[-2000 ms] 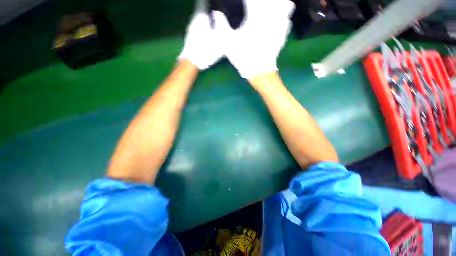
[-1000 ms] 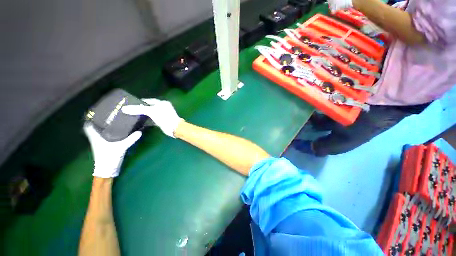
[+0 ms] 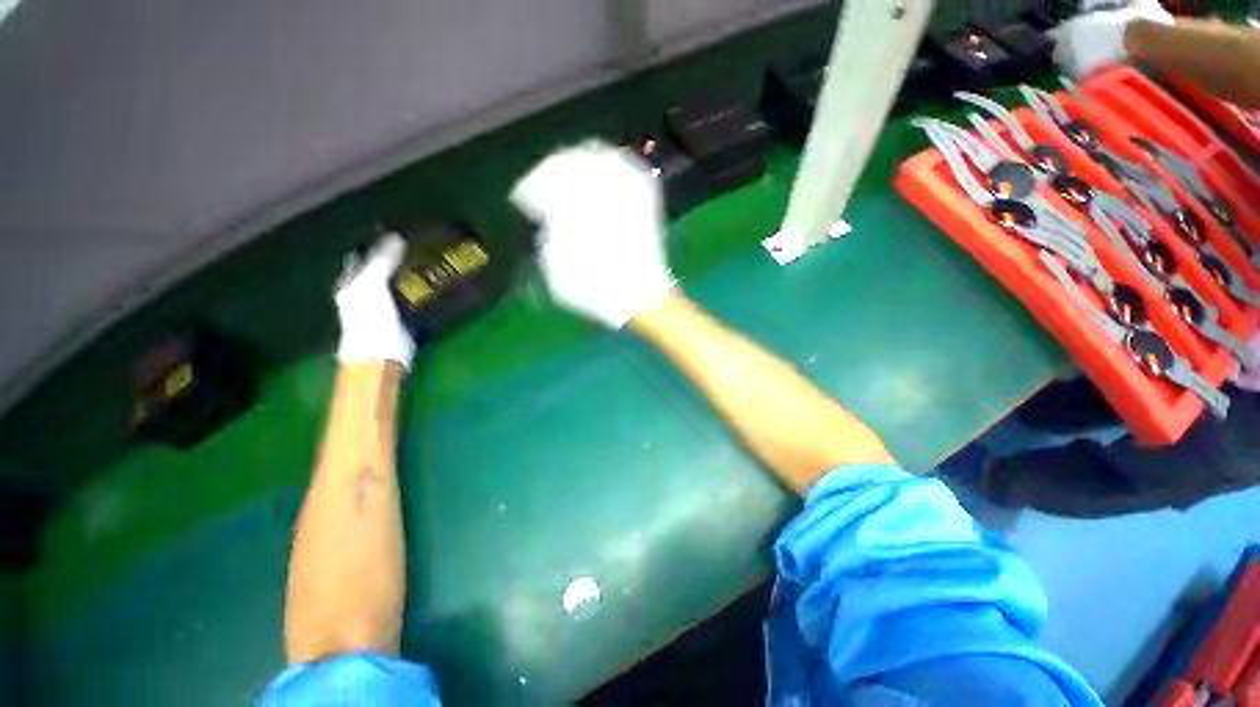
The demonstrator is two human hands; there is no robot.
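A closed black box (image 3: 445, 281) with gold print stands on the green conveyor. My left hand (image 3: 373, 303), in a white knit glove, holds it at its left side; the fingers are partly hidden behind it. My right hand (image 3: 600, 232), gloved and blurred, is to the right of that box, in front of an open black box (image 3: 663, 163) with a small orange glint. The right hand's fingers are too blurred to tell whether they hold anything.
Another black box with gold print (image 3: 189, 387) is at the left. More black boxes (image 3: 719, 138) line the conveyor near the slanting post (image 3: 846, 138). A red tray of watches (image 3: 1114, 263) lies at right, beside another person's gloved hand (image 3: 1099, 39).
The black box, raised in both hands a second ago, is now down on the conveyor with my left hand at it. My right hand has left it and moved right. The view has shifted.
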